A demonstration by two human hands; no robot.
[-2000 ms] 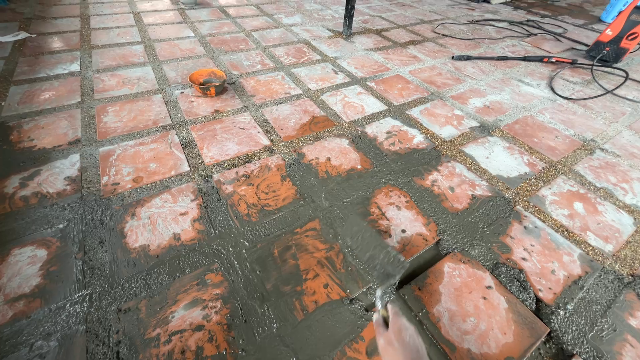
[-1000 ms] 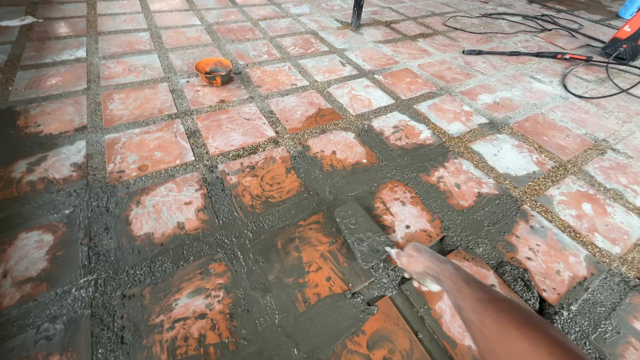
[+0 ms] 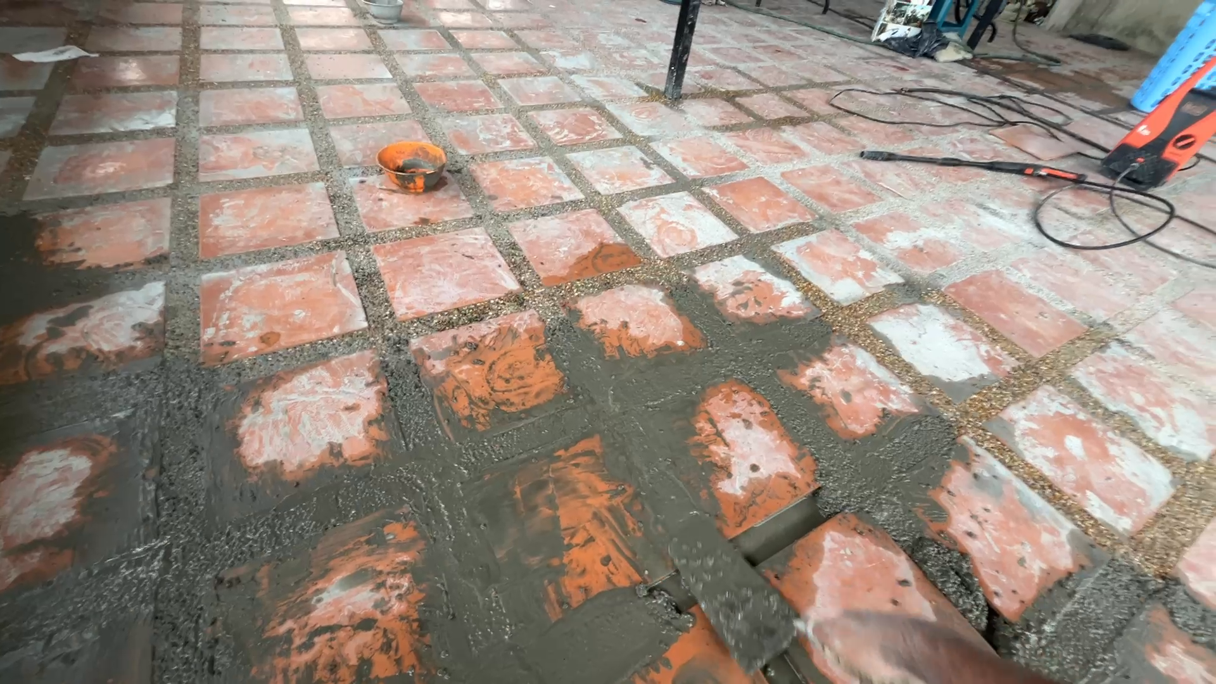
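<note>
My right hand [image 3: 893, 646], blurred at the bottom edge, holds a steel trowel with its mortar-smeared blade [image 3: 731, 594] pointing up and left. The blade lies over a joint between terracotta tiles, beside a pink-red tile [image 3: 879, 594] just right of it. A short groove [image 3: 779, 528] shows at that tile's upper left. Wet grey mortar [image 3: 608, 632] is heaped to the left of the blade and spread in the joints and over tile edges. An orange-smeared tile [image 3: 579, 513] lies up and left of the blade. My left hand is not in view.
An orange bowl [image 3: 411, 166] stands on the tiles farther off. A black post [image 3: 681, 49] rises beyond it. At the right lie a black spray lance [image 3: 969, 163] with hose, a red pressure washer [image 3: 1161, 128] and a blue plastic basket [image 3: 1178, 59]. Pebbled joints [image 3: 1012, 375] separate the farther tiles.
My right hand with the trowel has moved down and toward the bottom edge since one second ago. More mortar lies heaped on the tile at bottom centre.
</note>
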